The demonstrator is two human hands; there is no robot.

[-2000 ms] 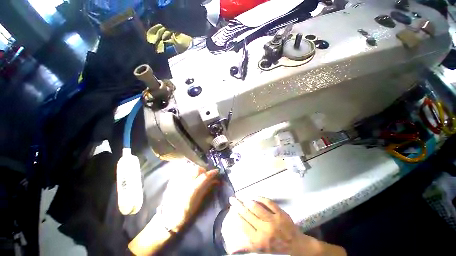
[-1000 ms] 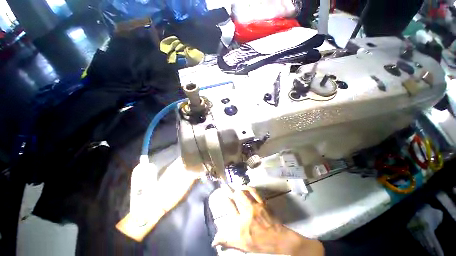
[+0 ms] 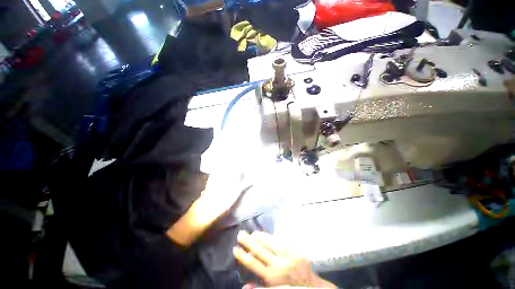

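Note:
Black garment panels [image 3: 141, 192] lie heaped left of the sewing machine [image 3: 384, 113] and run down in front of it. My left hand [image 3: 217, 200] is on the cloth below the lamp glare; its fingers are washed out, so its grip cannot be told. My right hand [image 3: 274, 261] lies at the cloth's right edge near the table front, fingers extended and close together; whether it pinches the cloth is unclear. The presser foot area [image 3: 309, 161] is partly lost in glare. Small white labels [image 3: 367, 169] lie on the bed under the arm.
Scissors with orange-yellow handles [image 3: 490, 206] lie at the bed's right end. Striped knit trim [image 3: 356, 36], a red bag [image 3: 350, 11] and yellow gloves [image 3: 252, 38] are behind the machine. The white table's front edge [image 3: 395, 247] curves across the lower right.
The view has shifted left, so the machine appears farther right. Both hands and the cloth have moved away from the needle area, toward the left and front. The lamp glare has grown.

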